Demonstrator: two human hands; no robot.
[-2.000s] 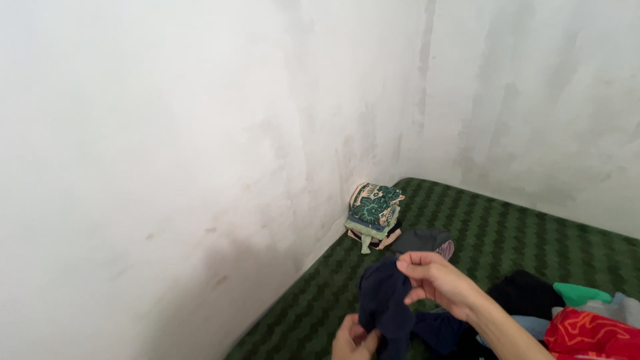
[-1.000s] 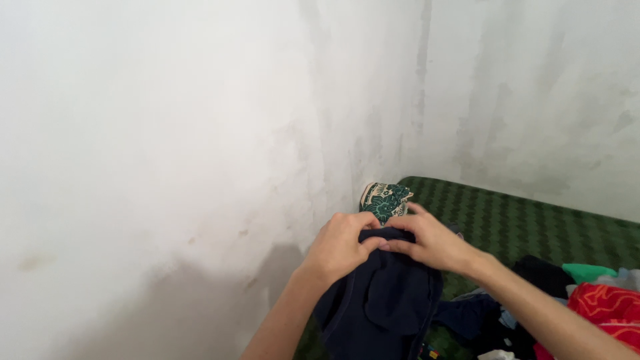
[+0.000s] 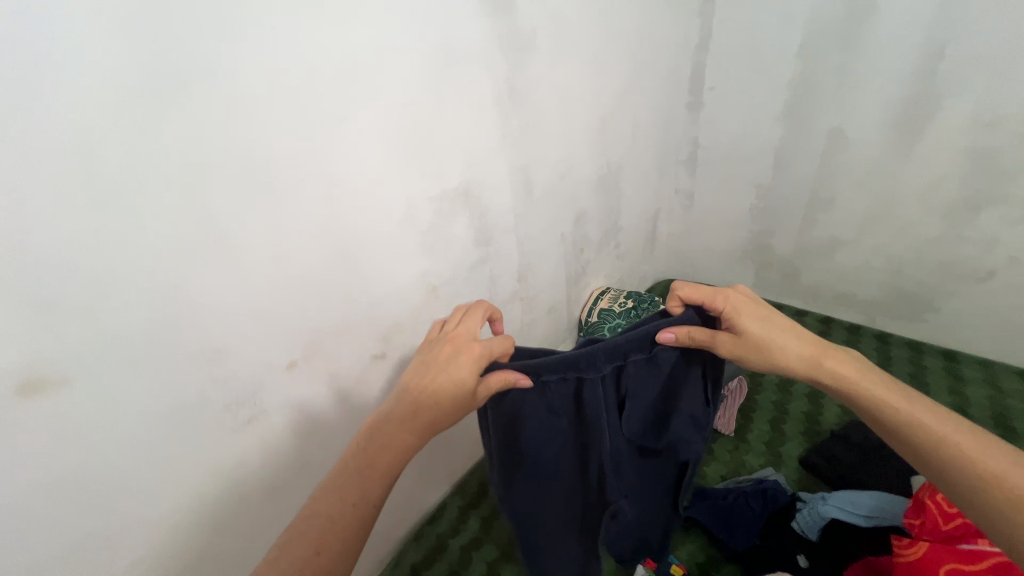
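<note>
Navy blue trousers (image 3: 592, 432) hang opened out by the waistband between my two hands. My left hand (image 3: 460, 368) pinches the left end of the waistband between thumb and fingers. At the right end, my right hand (image 3: 728, 328) grips the band with the thumb in front. The lower part of the legs runs out of the bottom of the view. Behind the waistband, a green and cream patterned bag (image 3: 616, 310) is partly hidden.
A green patterned mattress (image 3: 920, 372) lies in the corner between two stained pale walls (image 3: 320, 200). At the lower right lie a red patterned cloth (image 3: 944, 528), a light blue cloth (image 3: 852, 508), a black garment (image 3: 856, 456) and a striped pink cloth (image 3: 730, 406).
The navy cloth, bunched in my hands two seconds ago, is now spread at the waistband. Since one second ago my hands have moved apart along it.
</note>
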